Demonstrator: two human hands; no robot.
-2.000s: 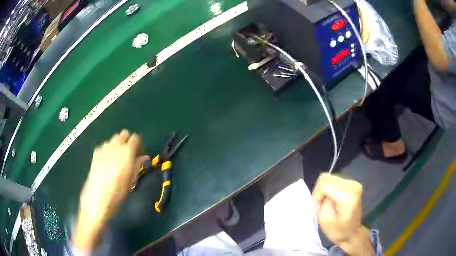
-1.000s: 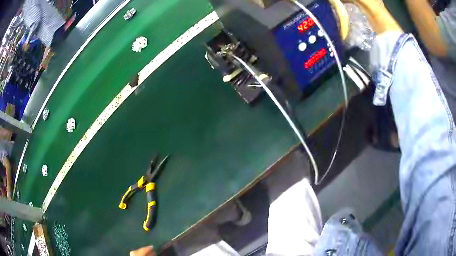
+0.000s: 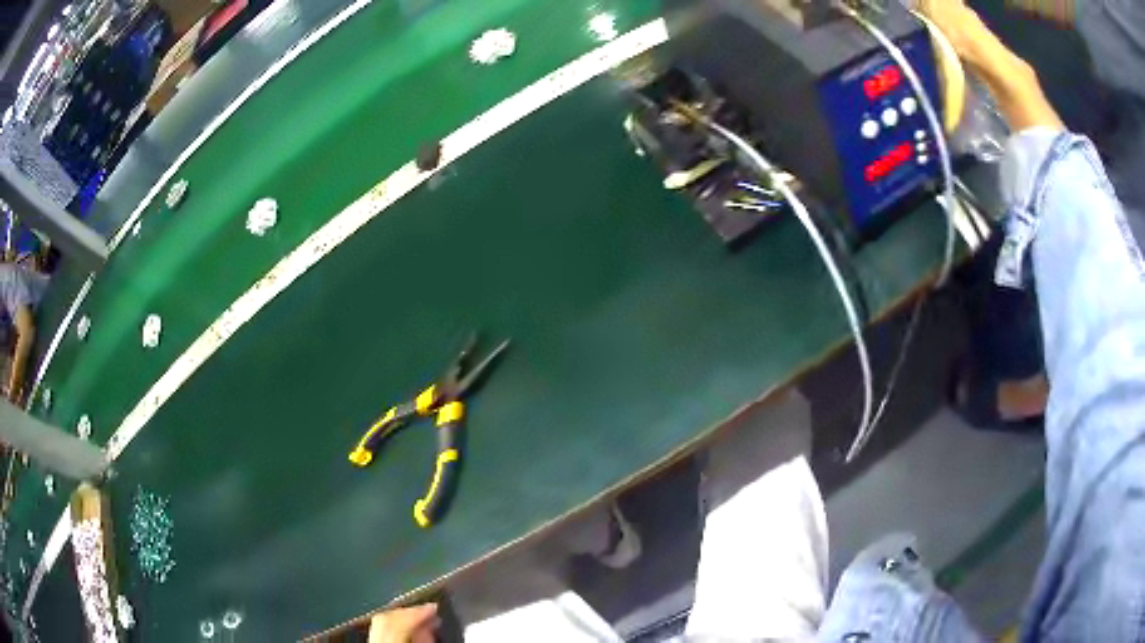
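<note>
Pliers with yellow-and-black handles (image 3: pixel 448 415) lie with jaws slightly apart on the dark green bench. My left hand (image 3: pixel 404 624) is mostly cut off by the bottom edge, below the pliers at the bench's front edge; its grip cannot be told. My right hand (image 3: pixel 986 50) reaches up past the dark solder feeder's blue front panel (image 3: pixel 889 126), beside a yellowish ring (image 3: pixel 951 82) and a crinkled clear bag (image 3: pixel 983 132). Its fingers are partly hidden or cut off at the top, so its hold is unclear. A white tube (image 3: pixel 835 270) loops from the feeder over the bench edge.
A black iron stand (image 3: pixel 741 216) with thin metal rods sits left of the feeder. A pale speckled strip (image 3: pixel 295 266) borders the bright green belt, which carries white parts (image 3: pixel 263 215). A cardboard tray (image 3: pixel 91 553) and loose green pieces (image 3: pixel 152 534) lie at lower left.
My right hand has moved from above my lap up beside the feeder. My left hand has drawn back from beside the pliers to the bottom edge. The view has shifted.
</note>
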